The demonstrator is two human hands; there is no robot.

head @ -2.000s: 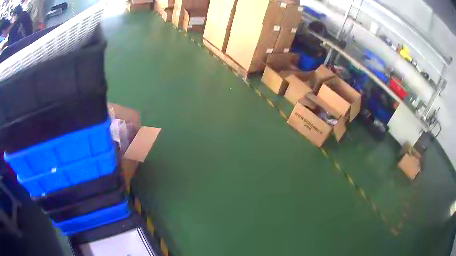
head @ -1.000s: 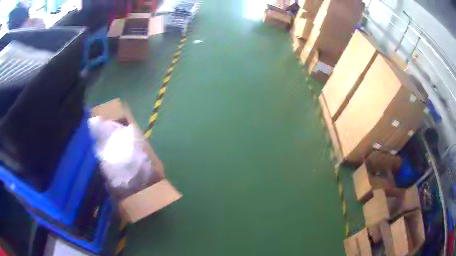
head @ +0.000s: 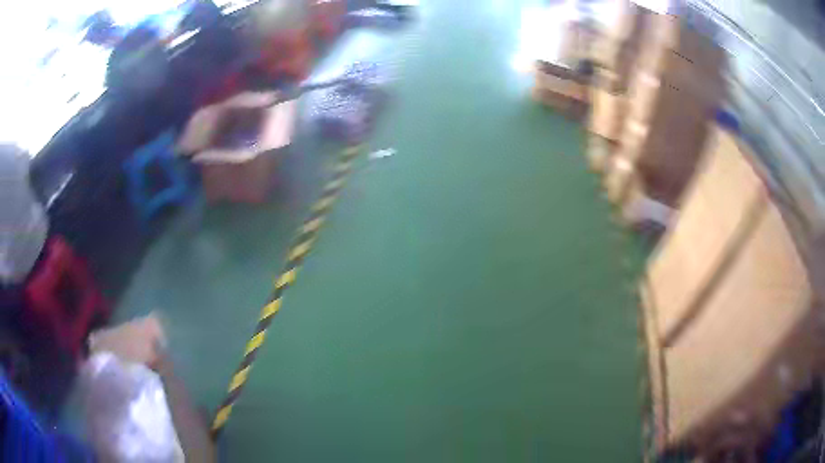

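Neither my left hand nor my right hand is in the picture. Nearest in front of me is the green floor. An open carton holding a white plastic bag stands at the lower left, cut off by the picture's edge. A blue crate shows only partly in the lower left corner. The view is blurred.
A yellow and black floor line runs along the left. Beyond it are an open carton, a blue stool and a red stool. Tall cardboard boxes line the right side. People at the upper left are blurred.
The view has moved forward along the floor. The stack of crates has slid out at the left, leaving a blue corner. The tall boxes and the bagged carton are nearer the picture's edges.
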